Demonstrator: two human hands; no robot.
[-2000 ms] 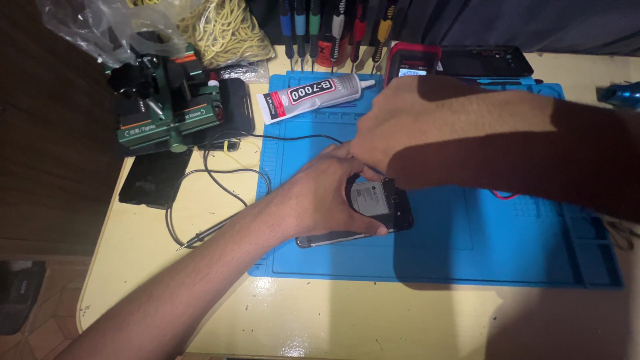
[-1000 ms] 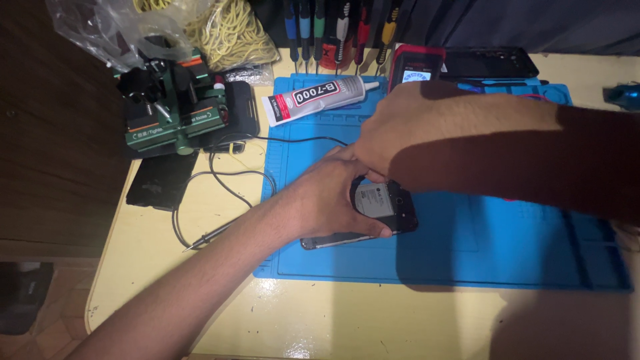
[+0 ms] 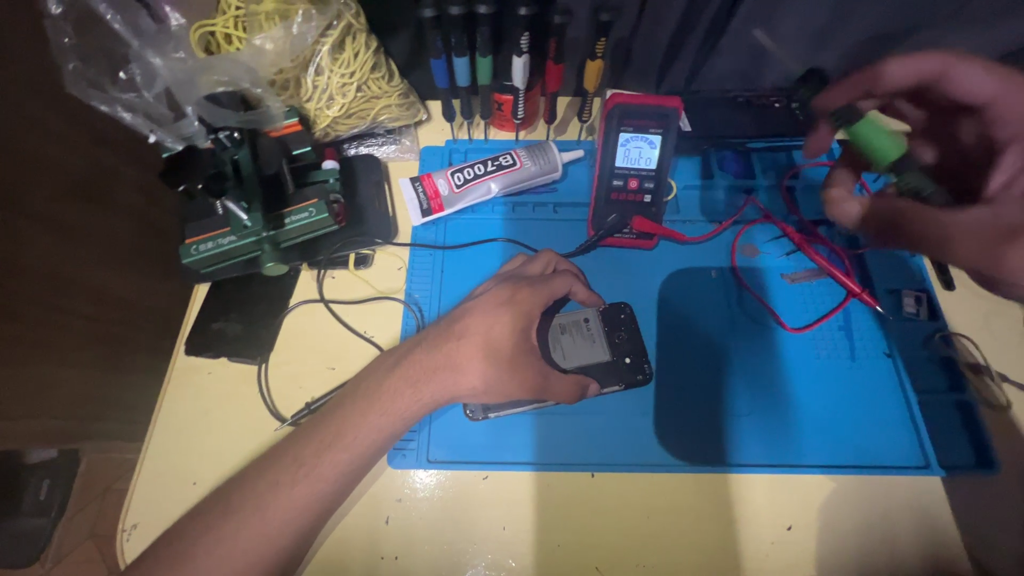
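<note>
My left hand (image 3: 520,336) grips an opened LG smartphone (image 3: 632,344) by its edges on the blue silicone repair mat (image 3: 752,432). The phone's grey battery (image 3: 582,340) shows between my thumb and fingers; its lower end is partly hidden by the hand. Raised over the mat's back right corner, my right hand (image 3: 920,160) holds a small screwdriver with a green and black handle (image 3: 876,140) between thumb and fingers; it is blurred. A red digital multimeter (image 3: 636,172) with a lit display lies behind the phone.
A B-7000 glue tube (image 3: 488,178) lies left of the multimeter. Several screwdrivers (image 3: 520,72) stand along the back. Red (image 3: 824,260) and black test leads (image 3: 320,404) curl at either side. A green clamp fixture (image 3: 256,216) and a bag of yellow cords (image 3: 344,72) occupy the back left.
My right hand has moved away from the phone to the back right, uncovering the multimeter and the red lead. The green screwdriver now shows in it. My left hand still holds the phone.
</note>
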